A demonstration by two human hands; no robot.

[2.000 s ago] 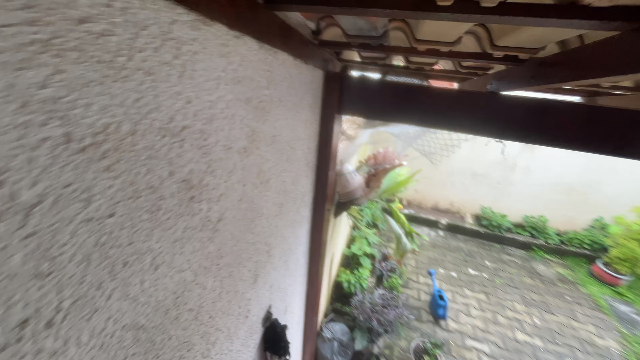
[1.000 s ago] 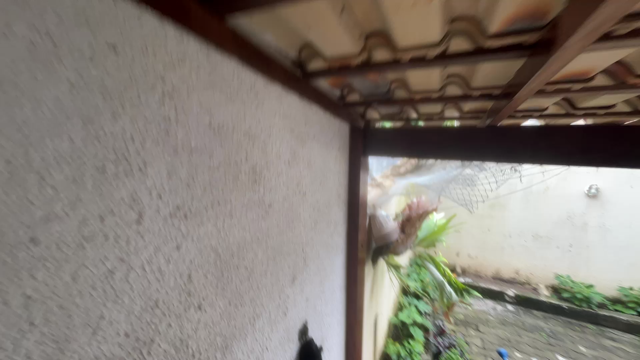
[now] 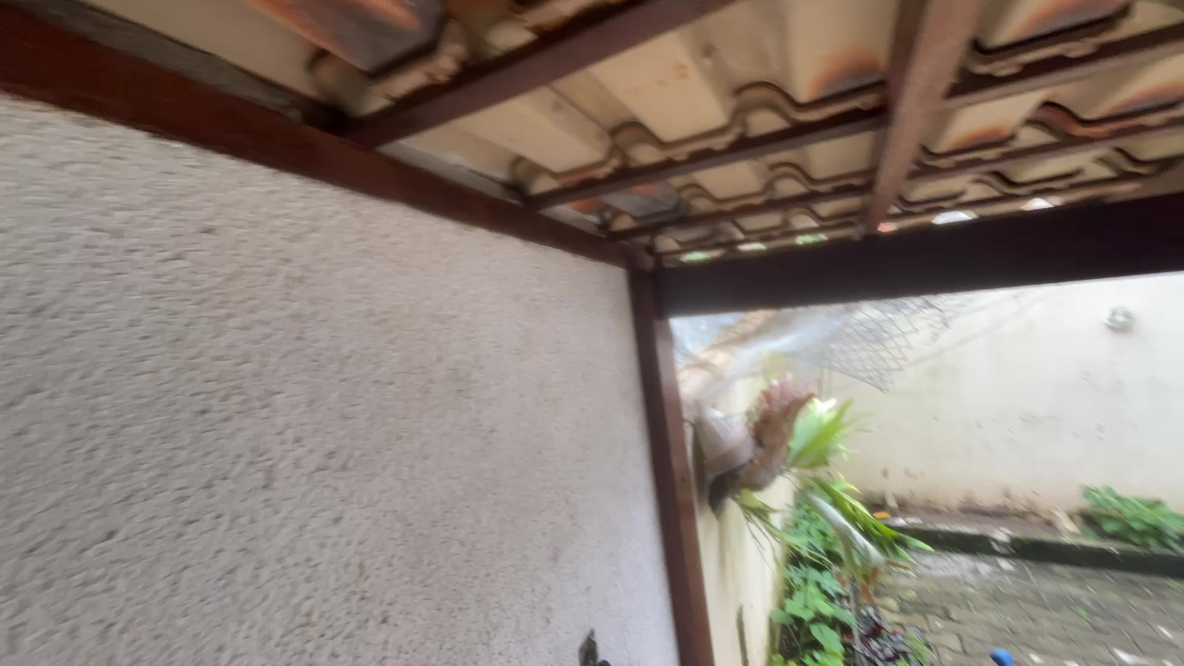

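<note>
Neither my left hand nor my right hand shows in the head view. A rough textured wall (image 3: 351, 388) fills the left side. Wooden battens and a rafter (image 3: 911, 111) carry curved clay roof tiles (image 3: 666, 83) overhead. A dark wooden beam (image 3: 906, 259) meets an upright wooden post (image 3: 673, 481) at the wall's end. Low on the wall, a small dark object (image 3: 589, 649) is cut off by the bottom edge; its kind is unclear.
Past the post, a potted plant (image 3: 726, 444) hangs on the far wall under wire mesh (image 3: 869, 342). Green plants (image 3: 814, 592) grow below it beside a paved yard (image 3: 980, 592). A bit of a blue object (image 3: 1002, 657) shows at the bottom edge.
The view has tilted upward, so more of the tiled roof shows. The blue watering can, seen whole on the paving before, is now almost entirely out of frame.
</note>
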